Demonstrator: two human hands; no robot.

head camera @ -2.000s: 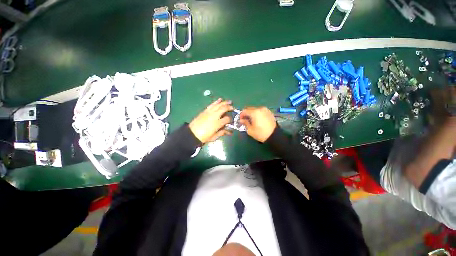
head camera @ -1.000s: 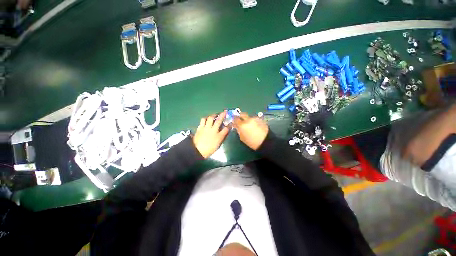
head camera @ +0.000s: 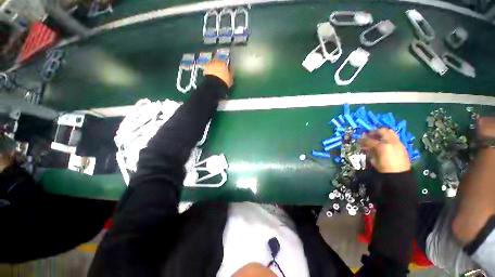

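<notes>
My left hand (head camera: pixel 219 71) reaches over the pale strip onto the far part of the bench. Its fingers are on a part-assembled unit (head camera: pixel 222 54) with blue in its head, beside similar units (head camera: pixel 187 60); the hand hides most of its loop. My right hand (head camera: pixel 389 152) is over the heap of small silvery-green parts (head camera: pixel 347 157), at the edge of the blue cells (head camera: pixel 347 120). Its fingertips are blurred; whether they hold a part cannot be told. White loop housings (head camera: pixel 142 123) lie heaped at left, partly behind my left sleeve.
Three more units (head camera: pixel 226 33) stand in a row farther back. Loose loop units (head camera: pixel 353 66) lie far right. Small rings (head camera: pixel 351 204) lie near the front edge. A black-and-silver device (head camera: pixel 69 132) is at left. A neighbour's arm (head camera: pixel 477 189) and grey-green heap (head camera: pixel 445 138) are at right.
My hands were together at the bench's middle over a small piece with blue. Now they are apart, left forward on the units, right at the parts heap. The view has shifted, showing more far bench.
</notes>
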